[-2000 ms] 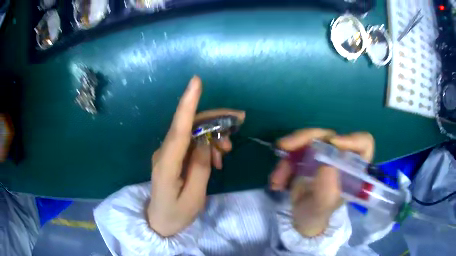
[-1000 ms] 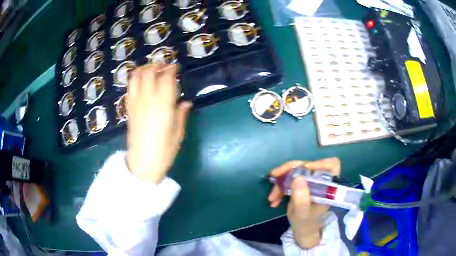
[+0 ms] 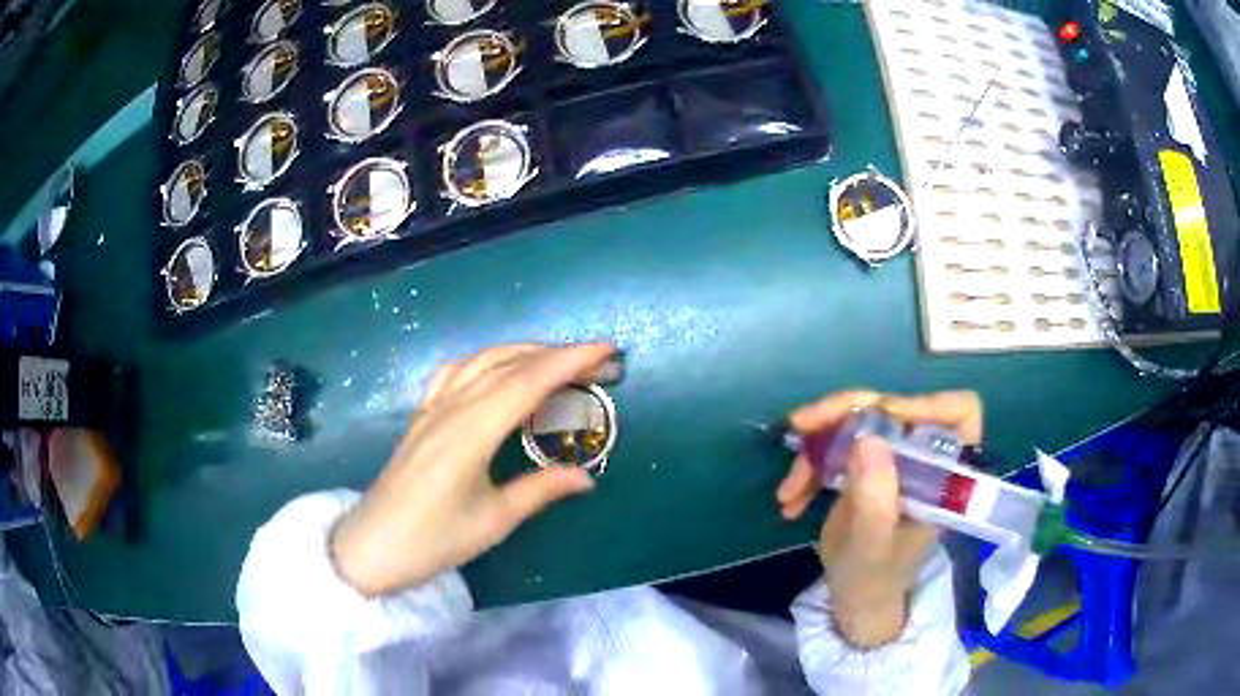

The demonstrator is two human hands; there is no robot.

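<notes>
A round silver watch case [image 3: 571, 428] with an orange-gold flex strip is over the green mat in front of me. My left hand [image 3: 476, 442] holds it by its rim, fingers at the far side and thumb at the near side. My right hand [image 3: 877, 503] holds the glue syringe [image 3: 925, 479], a clear barrel with red-pink contents and a red band. Its thin needle points left towards the case, a gap apart from it. Another watch case [image 3: 872, 216] lies beside the white parts plate [image 3: 1000, 336].
A glossy black tray [image 3: 476, 224] with rows of cases spans the back left; two front-right pockets hold no case. Small metal parts [image 3: 278, 403] lie heaped at left. Tweezers [image 3: 966, 129] lie on the plate. A black controller [image 3: 1135, 190] stands at right. Blue stool [image 3: 1088, 598] below.
My left hand has left the tray and now has a watch case. One of the two cases beside the plate is gone from there. My right hand keeps hold of the syringe.
</notes>
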